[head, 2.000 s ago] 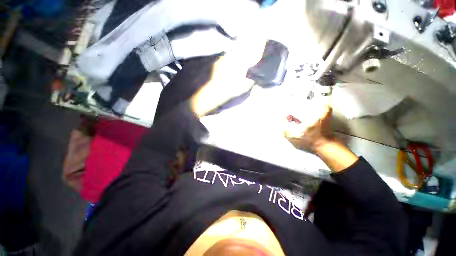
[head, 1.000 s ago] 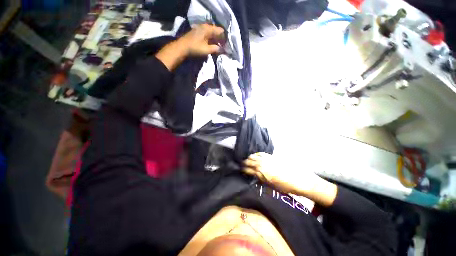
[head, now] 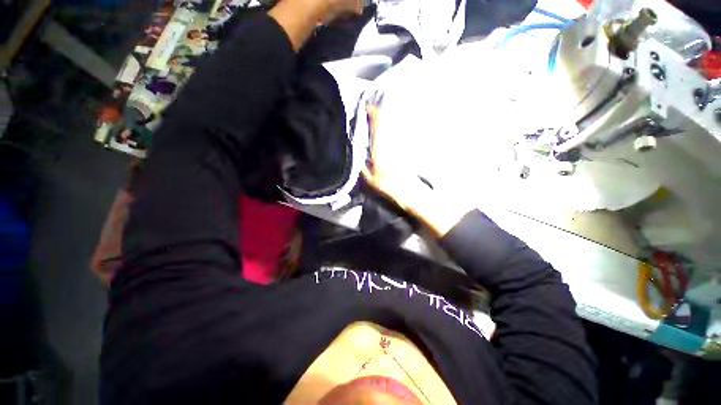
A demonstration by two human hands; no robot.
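A black garment piece [head: 312, 130] with white and grey shiny parts [head: 379, 43] lies bunched at the table's left part and hangs over its front edge. My left hand [head: 340, 8] is at the top edge of the picture, partly cut off, at the far side of the cloth; its grip is not clear. My right hand [head: 383, 158] lies along the right side of the bunched cloth, fingers pointing away from me. Glare washes out its fingers, so I cannot tell if they grip the cloth.
The white sewing machine head [head: 609, 87] stands at the right, its needle area [head: 545, 150] over the glaring table. Red and orange scissors [head: 664, 285] lie beside a turquoise tray [head: 680, 336]. A blue cord [head: 537, 24] is behind. A picture-covered surface [head: 158, 79] is at the left.
My hands came from the machine side to the cloth at the left. Since one second ago, my left hand has moved farther away and my right hand up along the cloth.
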